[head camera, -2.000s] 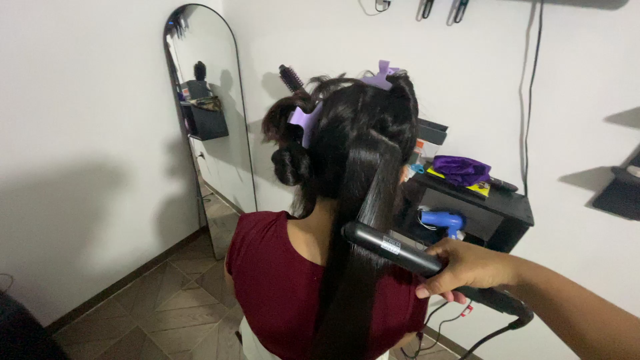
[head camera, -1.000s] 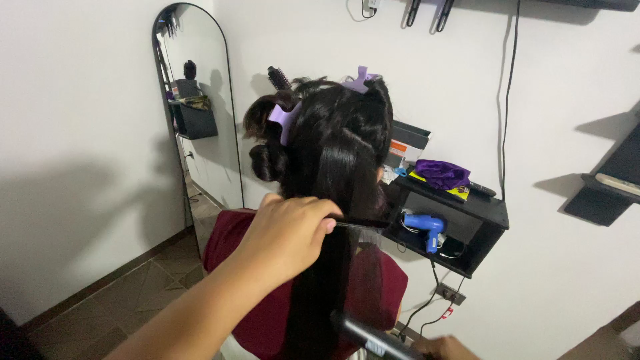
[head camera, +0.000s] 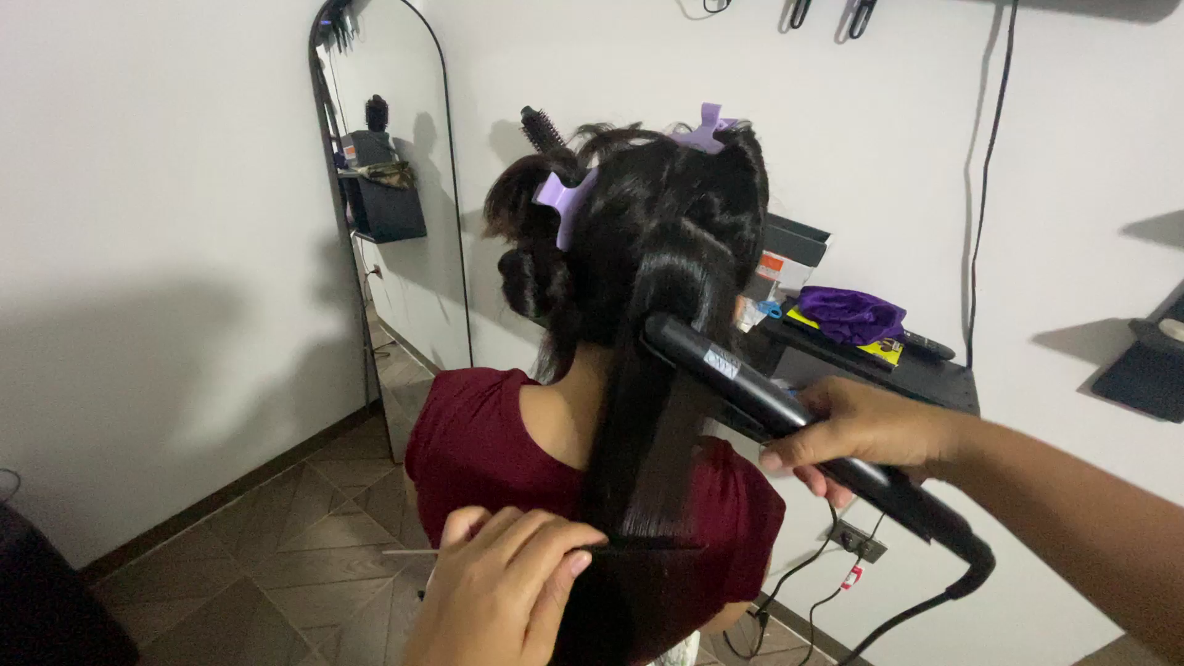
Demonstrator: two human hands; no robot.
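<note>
A person in a maroon top [head camera: 472, 453] sits with their back to me. My right hand [head camera: 860, 439] grips a black hair straightener [head camera: 731, 370], whose plates lie across a section of long dark hair [head camera: 684, 277] near the nape. Lower down, my left hand [head camera: 518, 573] holds a thin-tailed black comb [head camera: 647, 546] level across the same hair. One purple hair clip [head camera: 564, 205] holds gathered hair at the left of the head, and another purple hair clip [head camera: 708, 129] sits at the top right. The comb's teeth are largely hidden in the hair.
An arched mirror [head camera: 448, 185] leans by the left wall. Beyond the person, a black wall shelf [head camera: 943, 379] bears a purple cloth [head camera: 851, 314], a box and a round brush [head camera: 541, 129] stands farther left. The straightener's cord [head camera: 911, 615] hangs at lower right, near a wall outlet [head camera: 858, 540].
My left hand and the comb have moved down the hair from near the nape. The straightener has risen from low at the back to the upper part of the hair section.
</note>
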